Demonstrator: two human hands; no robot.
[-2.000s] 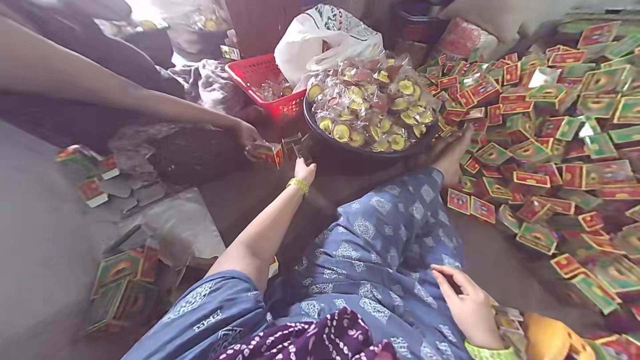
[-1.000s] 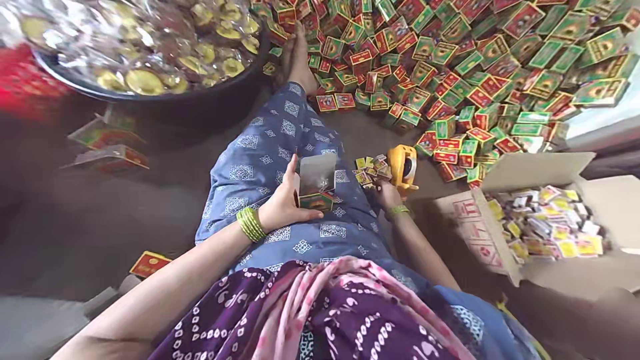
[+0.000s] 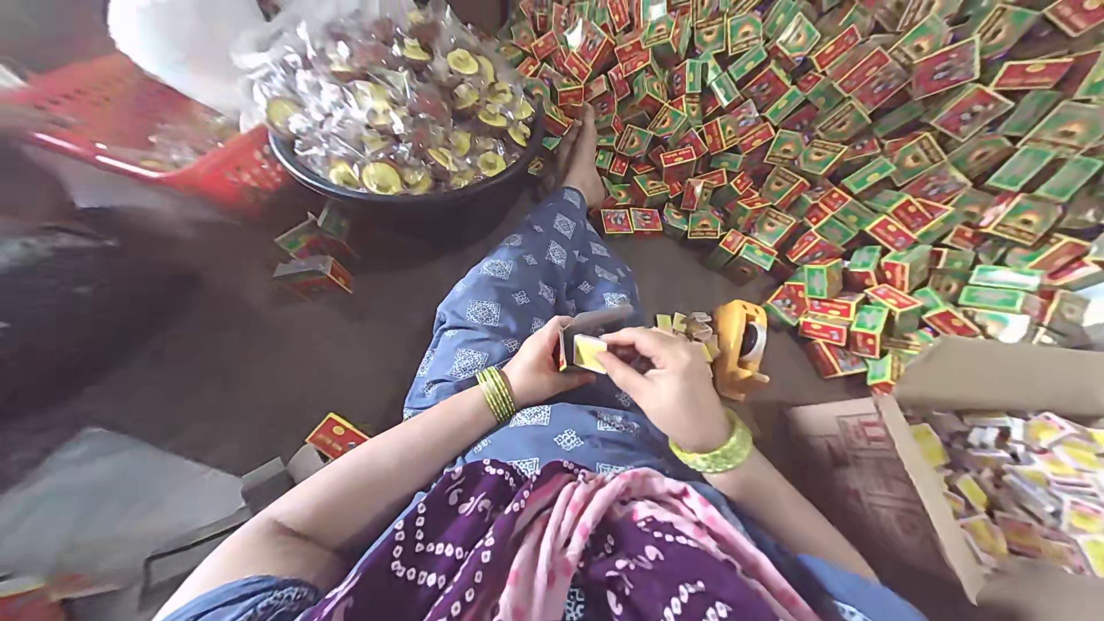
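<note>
Over my lap, my left hand (image 3: pixel 548 362) grips a small open cardboard box (image 3: pixel 567 345) with its flap raised. My right hand (image 3: pixel 668 379) pinches a small yellow-and-white packet (image 3: pixel 590 354) at the mouth of that box. Beside my right hand, more small packets (image 3: pixel 686 326) lie by a yellow tape dispenser (image 3: pixel 739 349). Ahead of me stands a dark basin (image 3: pixel 405 205) heaped with clear-wrapped pieces that have yellow round parts (image 3: pixel 381 178).
Many red and green printed boxes (image 3: pixel 785 185) cover the floor ahead and right. A carton (image 3: pixel 927 492) of small packets stands at the right. A red plastic basket (image 3: pixel 233 172) is beside the basin. Flattened cardboard (image 3: pixel 112 492) and a few boxes (image 3: pixel 315 274) lie at the left.
My left hand first reached out near another person's hand at left, then came back over my lap with the box. My right hand has moved from the packets by the dispenser to the box.
</note>
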